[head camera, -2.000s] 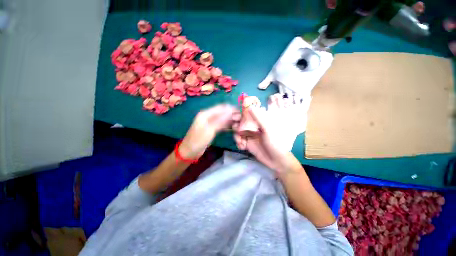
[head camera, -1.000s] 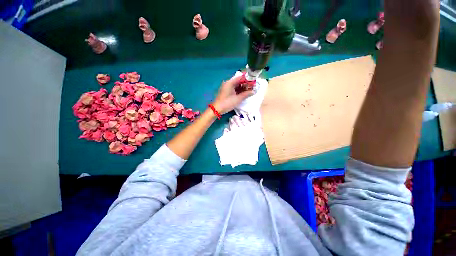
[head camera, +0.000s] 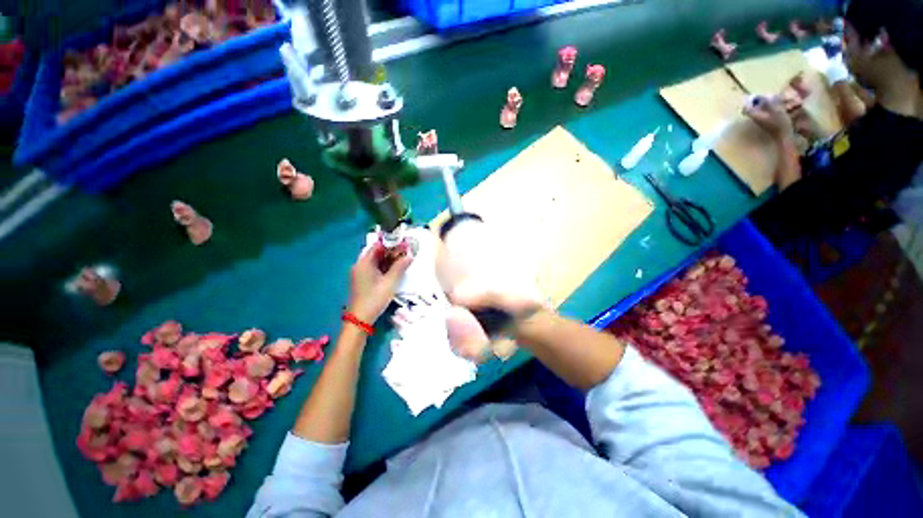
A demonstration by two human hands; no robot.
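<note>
The green and silver hand-lever press stands over the bench. My left hand holds a small pink-red petal part under the ram; the fingers hide much of it. My right hand is low beside the press, heavily blurred, at the black-ended press lever; its fingers cannot be made out clearly. White padding lies under the ram. White gloves lie flat in front of it. A loose pile of petal parts lies at the left of the bench.
Flesh-pink figurine parts stand spaced along the dark green belt. Cardboard, white bottles and black scissors lie to the right. A blue bin of petal parts is beside me. Blue trays stand beyond the belt. Another person works at right.
The view has swung right. My right arm has come down from its raised position to beside the press. My left hand stays under the ram with the petal part.
</note>
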